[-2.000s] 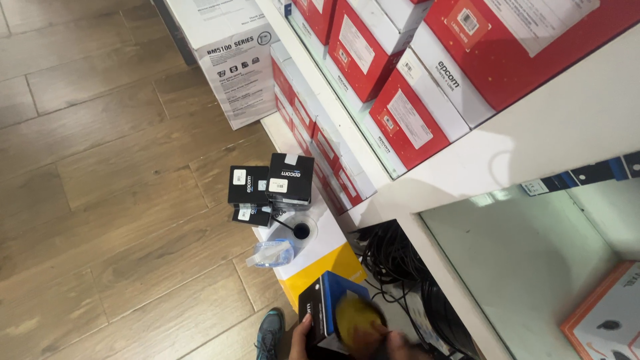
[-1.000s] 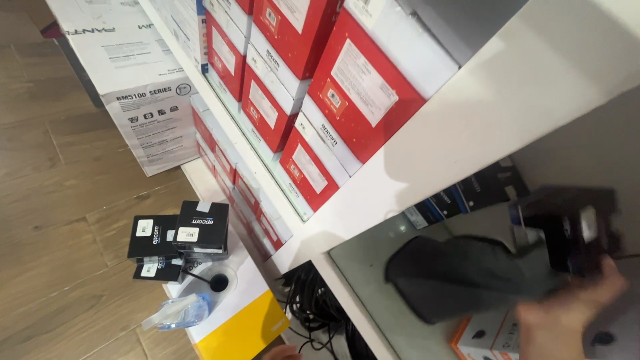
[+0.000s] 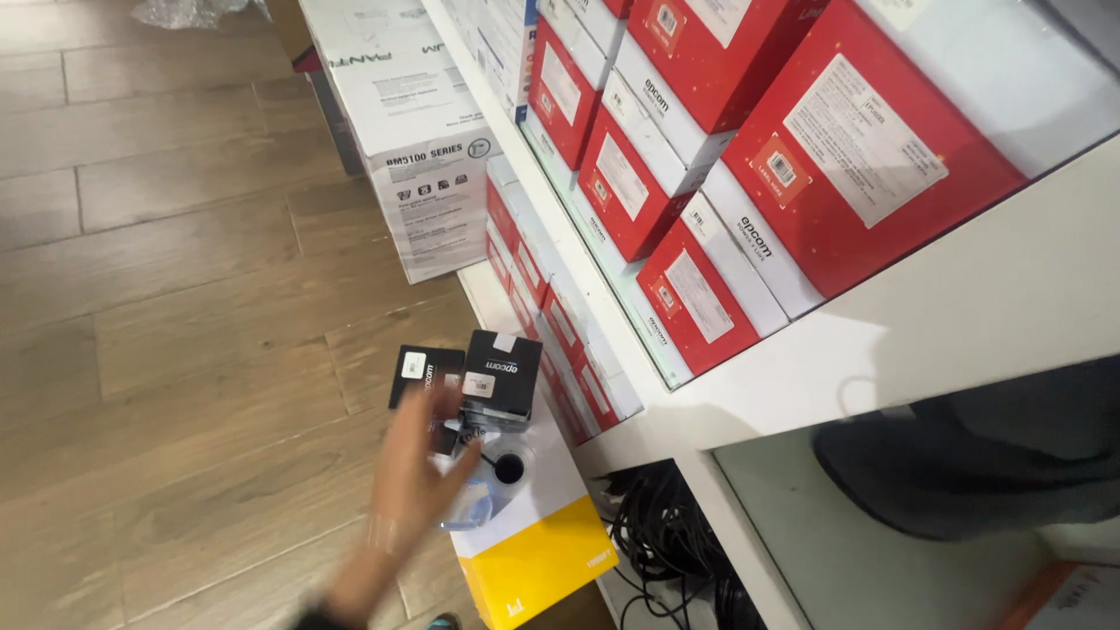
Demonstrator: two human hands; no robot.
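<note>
Blurred by motion, my left hand point(image 3: 416, 472) reaches in from the bottom, its fingers apart over the near side of several small black epcom boxes. One black box point(image 3: 503, 372) stands just right of the fingertips; another black box point(image 3: 424, 359) lies beyond them. Whether the fingers touch either box cannot be told. Beside the thumb are a round black piece point(image 3: 508, 468) in clear plastic and a crumpled clear bluish bag point(image 3: 471, 507), all on a white and yellow carton point(image 3: 538, 560). My right hand is out of view.
Red and white epcom boxes point(image 3: 691, 293) fill the white shelving. A large white carton point(image 3: 429, 206) stands on the wood-look floor point(image 3: 201, 350). Coiled black cables point(image 3: 669, 534) lie in a lower bay. A dark, blurred object point(image 3: 971, 455) is at the right compartment, near an orange and white box point(image 3: 1063, 599).
Two seconds ago both hands were at a blue and black box. One second ago a hand was at the right with a black item. Now my left hand is over the black boxes.
</note>
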